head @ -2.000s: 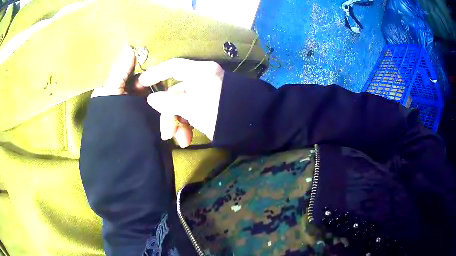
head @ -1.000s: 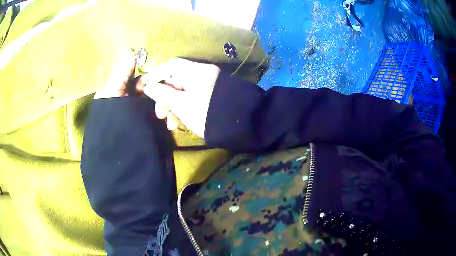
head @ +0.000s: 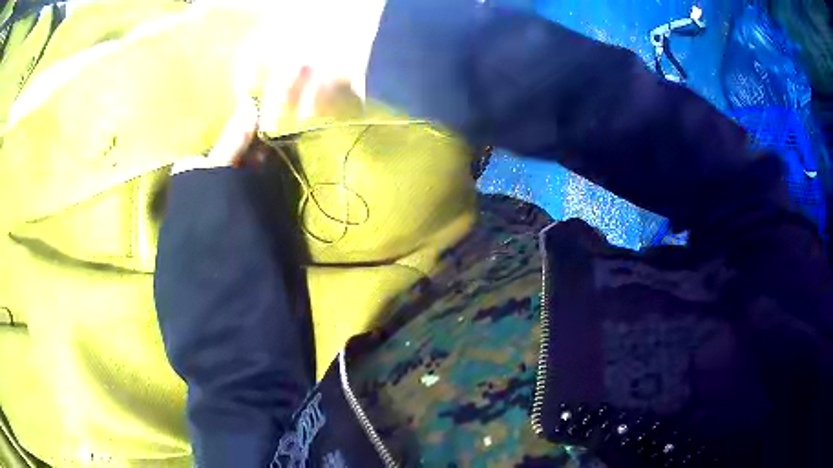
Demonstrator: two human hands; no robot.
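The mustard-yellow coat (head: 82, 302) lies across my lap and the left side. My left hand (head: 239, 137) pinches the coat's edge at the upper left, overexposed and partly merged with the bright cloth. My right hand (head: 320, 69) is above and to the right of it, washed out and blurred, with fingers pointing down-left; what it holds cannot be made out. A thin yellow thread (head: 340, 218) runs from near my left fingers and loops on the cloth below my right hand. No button or needle shows clearly.
Blue sheeting (head: 585, 206) lies beyond the coat at the right, with a dark-and-silvery small tool (head: 671, 46) at the upper right. A blue basket (head: 795, 160) is partly behind my right sleeve. Crumpled blue plastic (head: 776, 64) is above it.
My right hand has moved up and right from beside my left fingers, and its sleeve now covers the dark button at the right. Loops of thread now show on the cloth. My left hand has barely moved.
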